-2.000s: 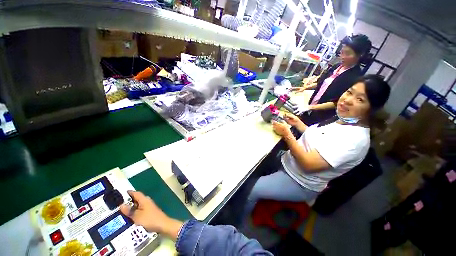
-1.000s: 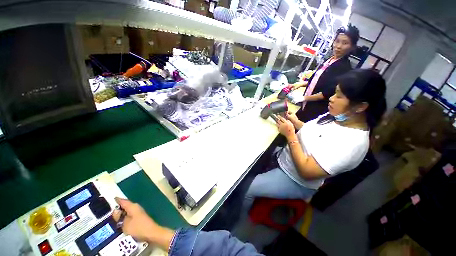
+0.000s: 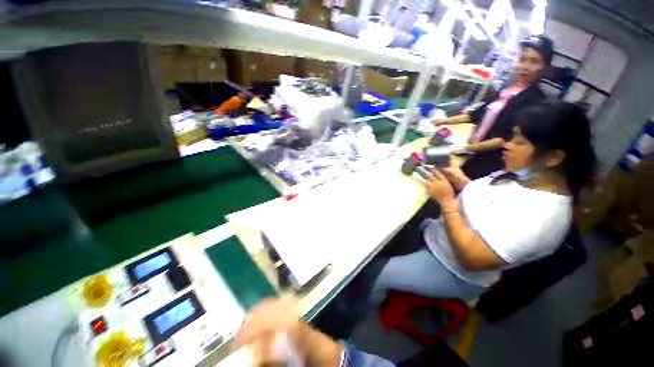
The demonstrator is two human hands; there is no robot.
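Observation:
The white power meter test box (image 3: 204, 287) lies at the lower left, with two blue-lit displays, red rocker switches and yellow flower-like patches. A black socket block (image 3: 178, 278) sits beside the upper display. My right hand (image 3: 283, 333) is at the bottom middle, to the right of the test box and apart from it. It is blurred, and I cannot tell whether its fingers hold anything. My left hand is not in view.
A white-topped instrument (image 3: 297, 251) stands on the tan board beyond my hand. Two people sit at the right; the nearer person holds a grey hair dryer (image 3: 436, 156). Plastic-wrapped parts (image 3: 315, 150) fill a tray. A dark panel (image 3: 100, 107) stands at left.
My right hand has left the socket side of the test box and moved right and down. The view has shifted, so the box and bench appear further right.

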